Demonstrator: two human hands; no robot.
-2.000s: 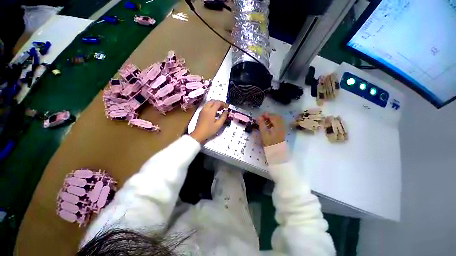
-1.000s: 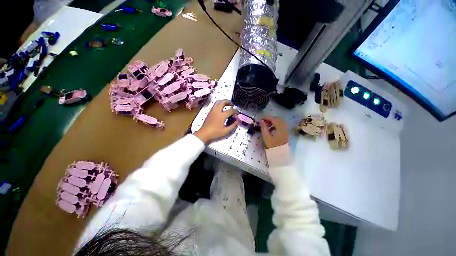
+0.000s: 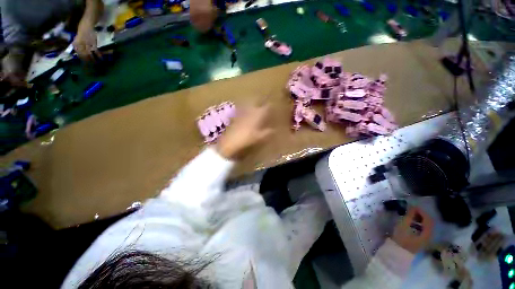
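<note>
My left hand (image 3: 248, 132) is blurred, over the brown board just right of a neat cluster of pink housings (image 3: 215, 121); its fingers look spread and I see nothing in them. A loose heap of pink housings (image 3: 353, 99) lies further right on the board. My right hand (image 3: 415, 228) is over the white machine table by the perforated plate (image 3: 361, 186), fingers curled near a small dark item; I cannot tell if it is held. Black locating blocks (image 3: 395, 206) sit beside it. No pink housing shows on the plate.
The black extraction nozzle (image 3: 432, 169) and silver duct (image 3: 500, 93) are at the right. Tan housings (image 3: 452, 259) lie beyond my right hand. A green belt (image 3: 152, 84) with scattered parts runs behind the board, with another person's hand (image 3: 86, 42) at upper left.
The view has swung left. My left hand has gone from the plate to the board by the neat cluster. The pink housing between my hands no longer shows there. My right hand stays near the plate.
</note>
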